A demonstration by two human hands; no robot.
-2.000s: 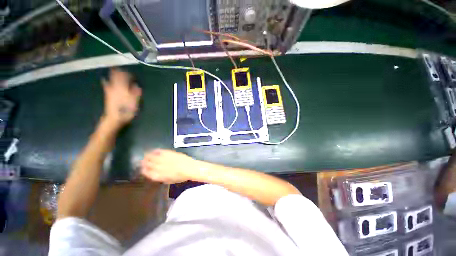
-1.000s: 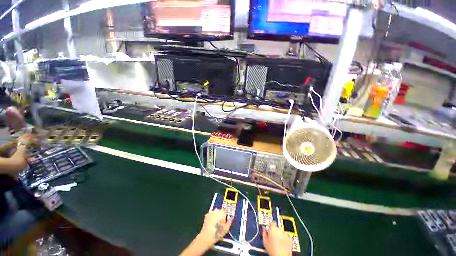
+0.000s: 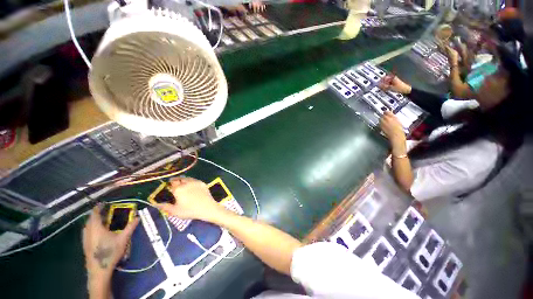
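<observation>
My left hand [image 3: 105,242] is at the lower left, its fingers around a yellow-framed keypad phone [image 3: 121,218] standing front up at the blue fixture plate. My right hand [image 3: 191,200] lies over a second keypad phone [image 3: 162,195], fingers around its top end and covering part of its keys. A third keypad phone [image 3: 220,190] lies just right of that hand, partly behind it. The fixture plate [image 3: 166,260] has white slotted edges. A white cable plug [image 3: 191,237] lies loose on it, below the second phone.
A grey instrument [image 3: 61,172] with copper-brown leads [image 3: 146,175] stands behind. A round fan [image 3: 158,87] is above it. White cables loop around the phones. Stacked trays of phones [image 3: 403,242] are at the lower right. Another person's hands [image 3: 393,120] are at a phone tray [image 3: 359,96].
The view has swung right and down. My right hand has moved from the second phone's lower end to its top, and the cable plug there is now loose. My left hand is further up the first phone.
</observation>
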